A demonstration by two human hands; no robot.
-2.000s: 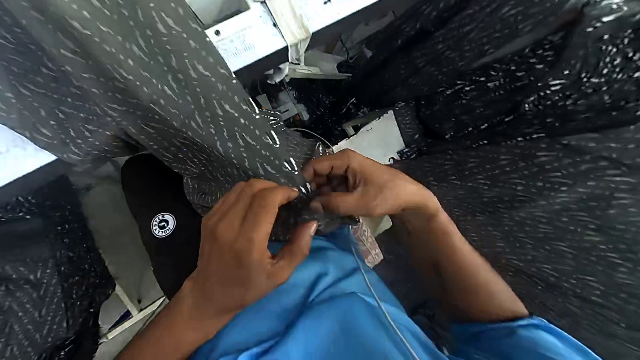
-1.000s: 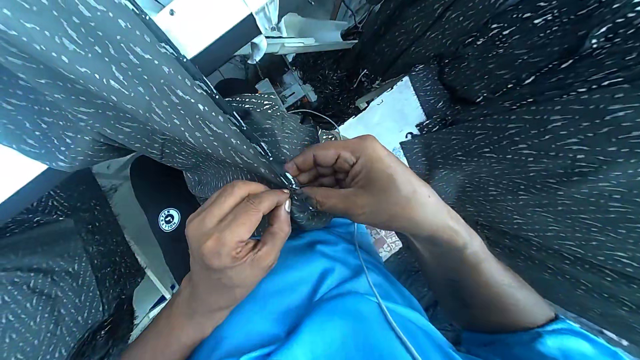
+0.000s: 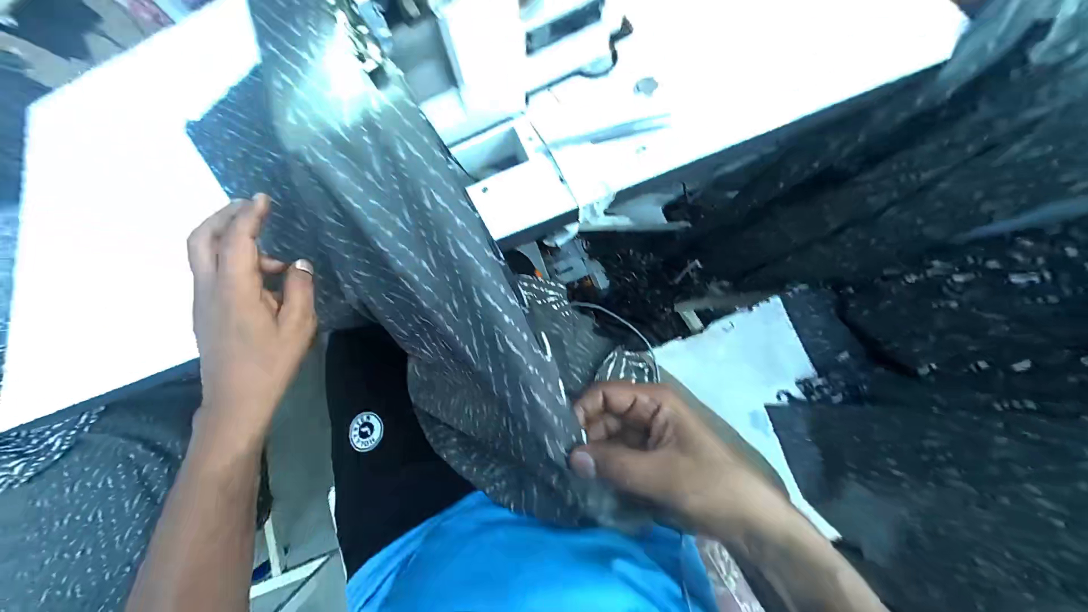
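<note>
A long dark grey fabric with white dashes (image 3: 442, 263) runs from the sewing machine down onto my lap. My right hand (image 3: 625, 433) pinches the fabric's edge between thumb and fingers, just above my blue shirt. At the left, my left hand (image 3: 255, 280) is raised beside the cloth, its fingers curled and apart, with nothing seen between them. Behind the upper end of the fabric stands the white sewing machine (image 3: 484, 51), partly covered; bright glare lies on the cloth there.
The white machine table (image 3: 110, 221) extends to both sides. More dark patterned fabric hangs at the right (image 3: 952, 459) and lower left (image 3: 93, 518). A white sheet (image 3: 739, 357) lies below the table at the right, near a thin cable (image 3: 625, 319).
My left hand has let go of the fabric and moved left and up. The right hand still pinches the edge. The view has shifted upward, showing more of the table and machine.
</note>
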